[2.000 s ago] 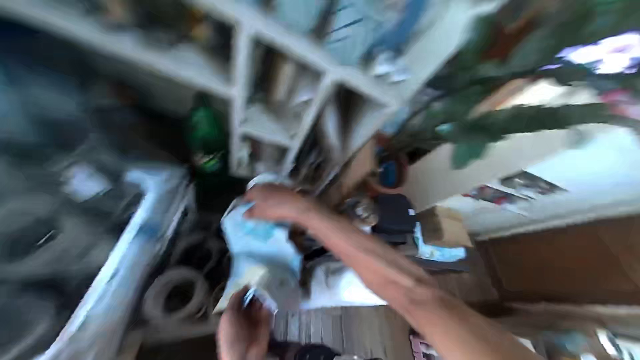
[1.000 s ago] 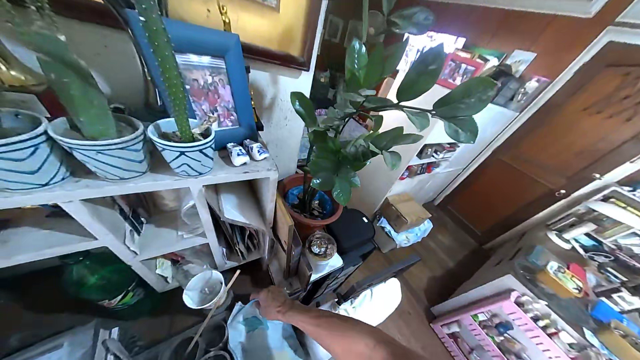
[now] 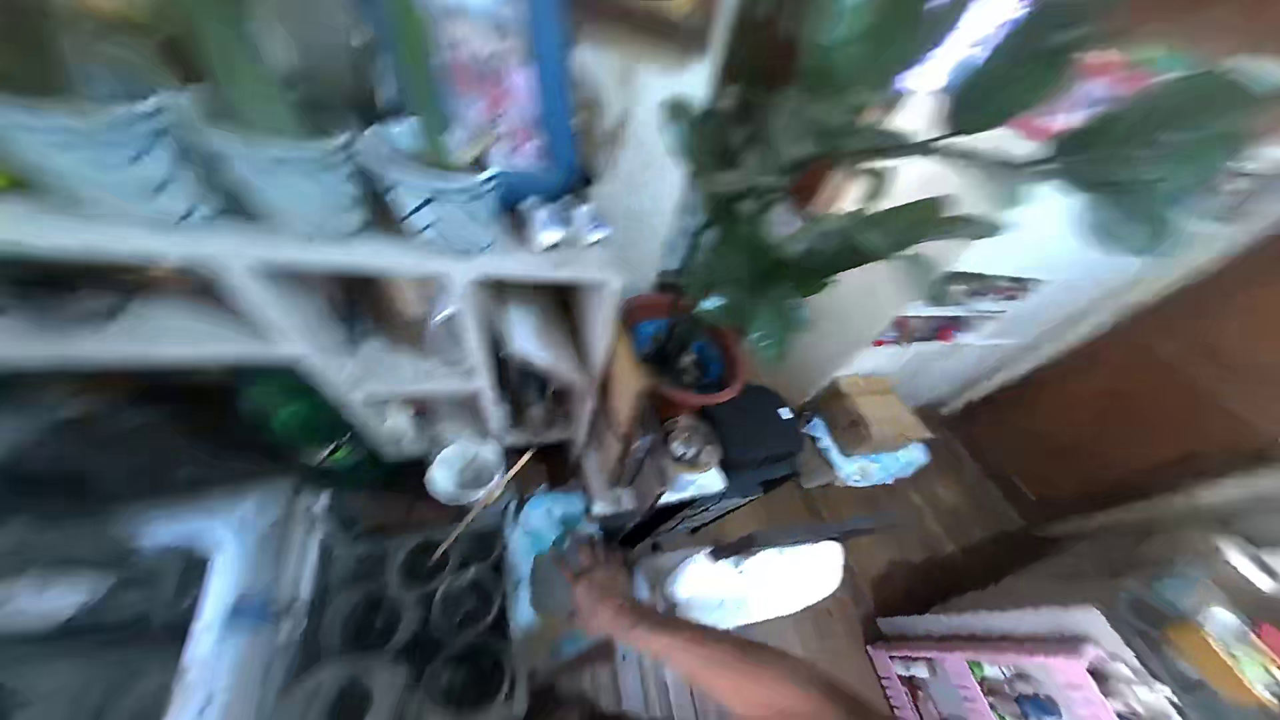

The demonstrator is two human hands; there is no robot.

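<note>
The picture is blurred. My right hand (image 3: pixel 595 580) reaches in from the bottom right and touches a light blue plastic bag (image 3: pixel 535 545); whether its fingers grip the bag is not clear. Left of the bag are dark round rings or pots (image 3: pixel 465 600), with a thin wooden stick (image 3: pixel 485 505) slanting above them. A white cup or small pot (image 3: pixel 465 470) stands near the stick's upper end. My left hand is not in view.
A white shelf (image 3: pixel 450 262) with patterned planters (image 3: pixel 430 200) runs across the upper left. A potted plant (image 3: pixel 685 350), a black case (image 3: pixel 755 430) and a cardboard box (image 3: pixel 870 415) stand right of it. A pink crate (image 3: pixel 990 665) is at lower right.
Two seconds ago both hands were at the light blue bag; now only my right hand shows there. The view has swung between frames.
</note>
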